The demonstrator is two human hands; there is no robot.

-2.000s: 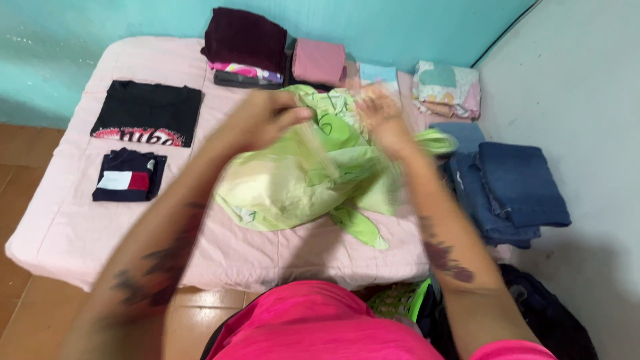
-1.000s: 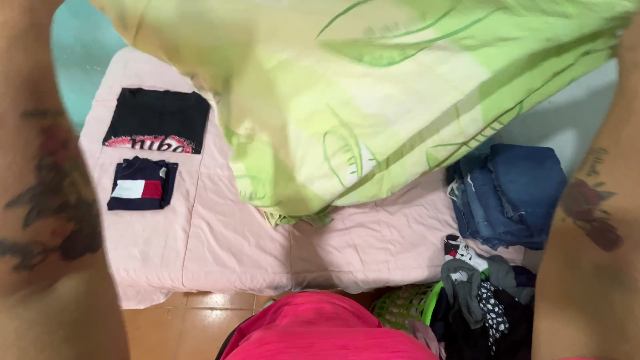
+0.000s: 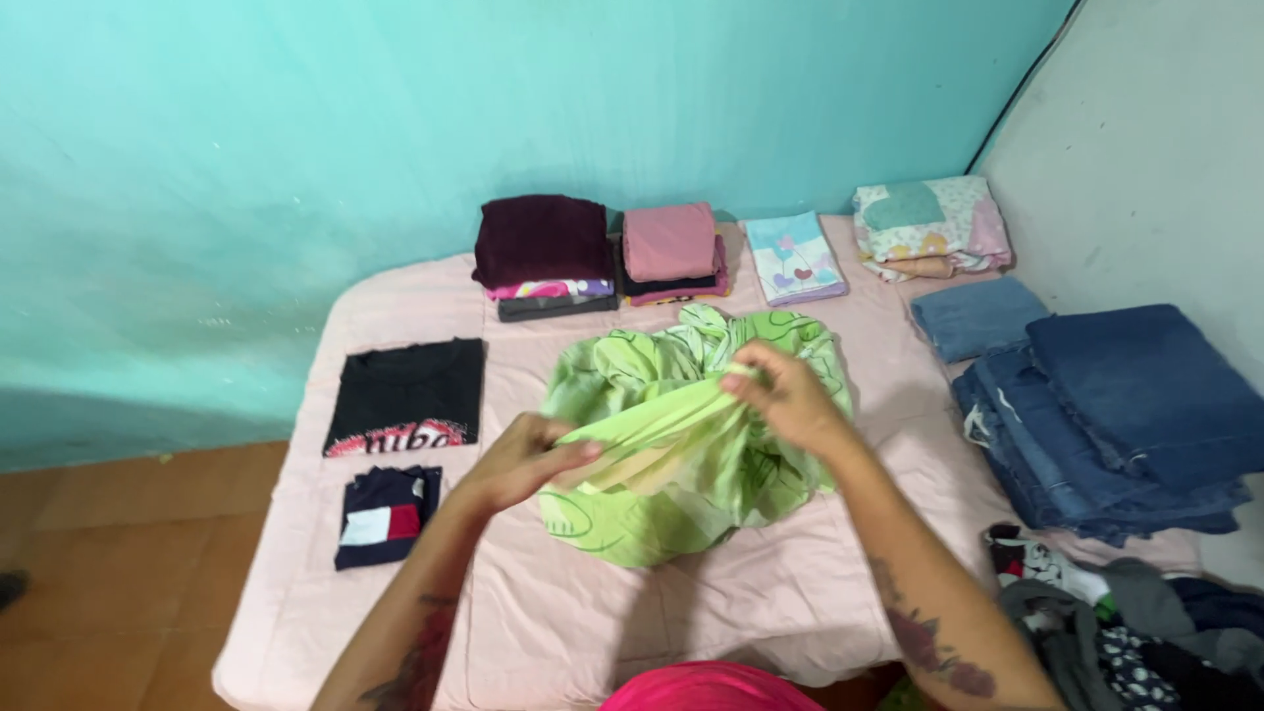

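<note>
A light green patterned fabric sheet point(image 3: 632, 528) lies bunched on the pink bed cover point(image 3: 553, 632), its upper part gathered between my two hands. My left hand point(image 3: 528, 459) grips the sheet's edge at the left, thumb pointing right. My right hand point(image 3: 785, 395) pinches the same cloth farther up and to the right. A stretch of fabric runs taut between them. To the left lie a black printed T-shirt point(image 3: 410, 395) and a folded navy garment point(image 3: 385, 518) with a white and red block.
Folded stacks line the wall: dark maroon cloth point(image 3: 543, 242), pink cloth point(image 3: 670, 242), a light blue printed cloth point(image 3: 795, 257) and a patterned blanket point(image 3: 933, 222). Folded jeans point(image 3: 1145, 385) pile at the right, above a heap of loose clothes point(image 3: 1136, 632).
One second ago the sheet was spread and raised high before the camera; now it lies bunched on the bed. My hands, out of sight then, are lower and closer together. The view has shifted.
</note>
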